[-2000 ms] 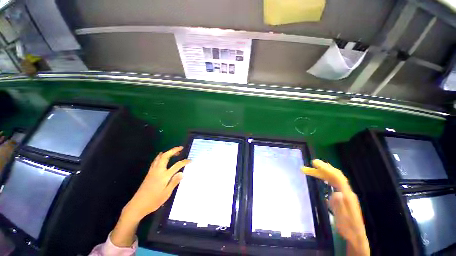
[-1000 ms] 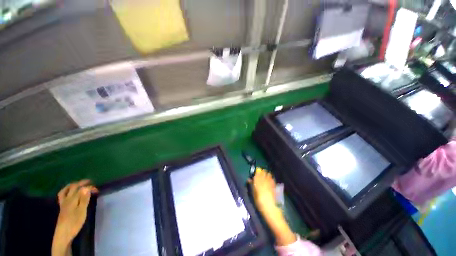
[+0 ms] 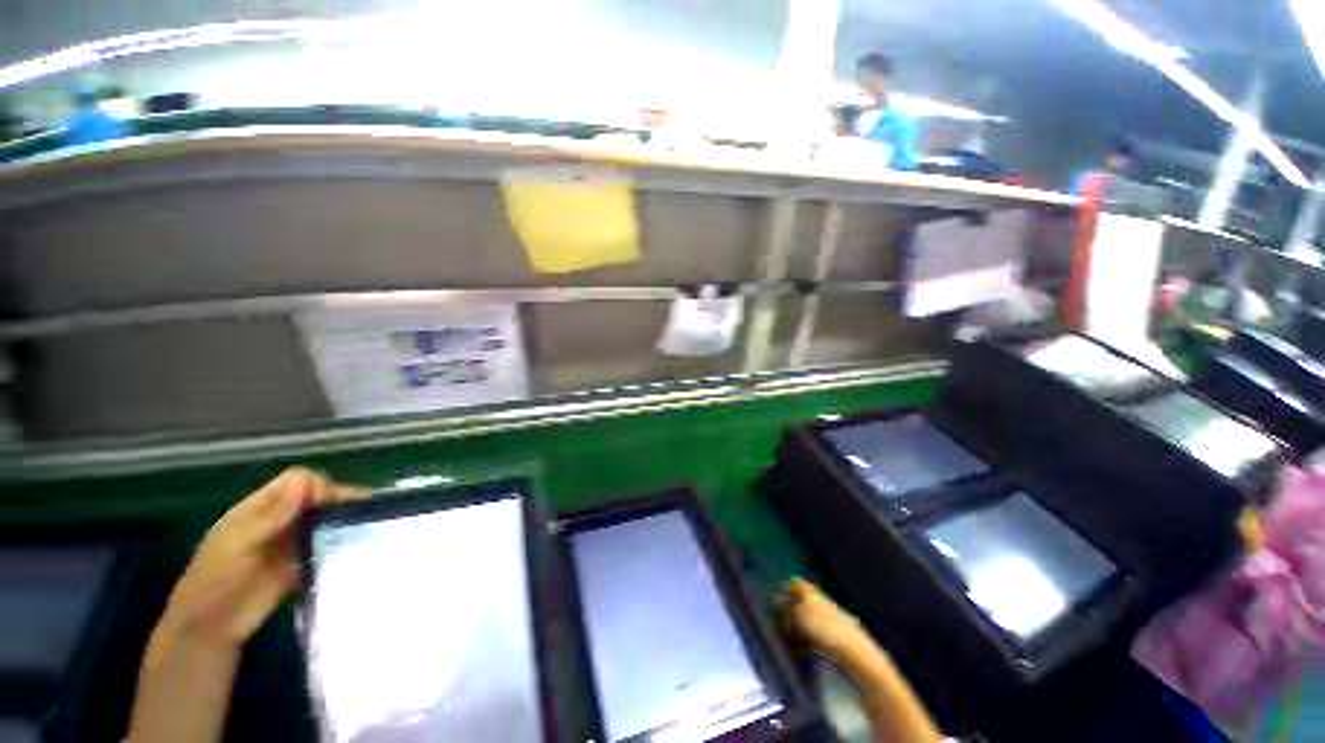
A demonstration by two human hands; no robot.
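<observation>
Two black-framed tablets with lit screens lie in front of me. The left tablet (image 3: 424, 624) looks raised and larger than the right tablet (image 3: 666, 617), which lies in the black tray. My left hand (image 3: 240, 581) grips the left tablet at its upper left corner, fingers behind the edge. My right hand (image 3: 840, 639) is low beside the right tablet's right edge, blurred and partly cut off by the picture's bottom. Whether it holds anything cannot be told.
A black foam tray (image 3: 828, 508) with two tablets stands at the right, more trays behind it. A dark tray is partly visible at far left. A person's pink sleeve (image 3: 1235, 624) is at right. A grey-backed rack holds an instruction sheet (image 3: 422, 356) and yellow paper (image 3: 571, 222).
The view has swung right, then tilted up. My left hand has moved onto the left tablet's corner, and that tablet has risen. My right hand has stayed on the right tablet's right side.
</observation>
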